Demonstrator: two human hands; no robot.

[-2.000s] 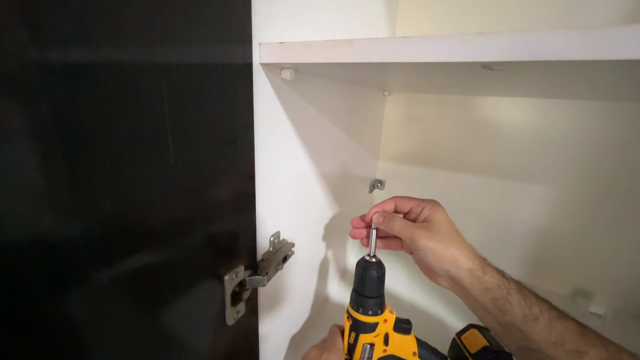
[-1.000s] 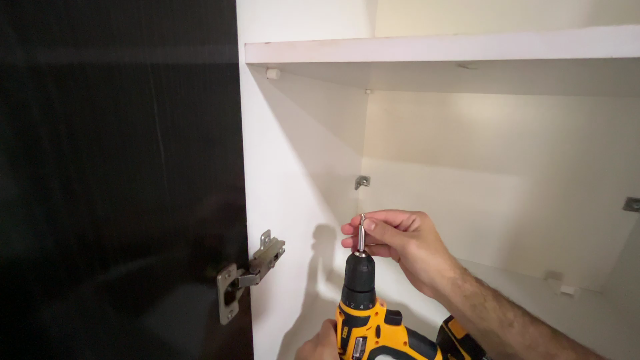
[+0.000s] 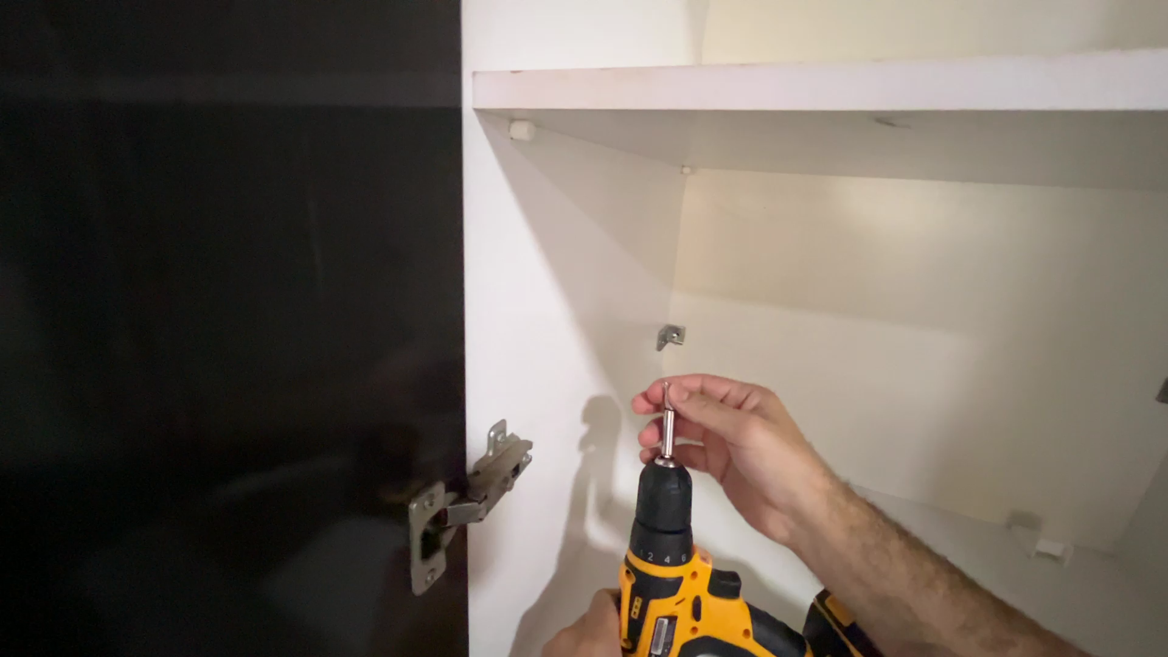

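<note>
A yellow and black cordless drill (image 3: 671,584) points upward at the bottom centre, a metal bit holder (image 3: 669,433) standing in its black chuck (image 3: 664,497). My left hand (image 3: 593,628) is around the left side of the drill body and partly cut off by the frame's lower edge. Above the chuck, my right hand (image 3: 730,429) pinches the small bit at the holder's tip between thumb and fingers. The drill's handle is mostly out of view, and its battery (image 3: 835,625) shows partly behind my right forearm.
A dark cabinet door (image 3: 228,274) stands at left, joined by a metal concealed hinge (image 3: 470,502) to the white side panel (image 3: 547,347). Overhead runs a white shelf (image 3: 821,87). A small metal bracket (image 3: 672,336) sits in the back corner, and a white plastic fitting (image 3: 1052,550) lies lower right.
My right fingers stay around the bit and its holder at the chuck, with small shifts in their grip. My left hand remains on the drill.
</note>
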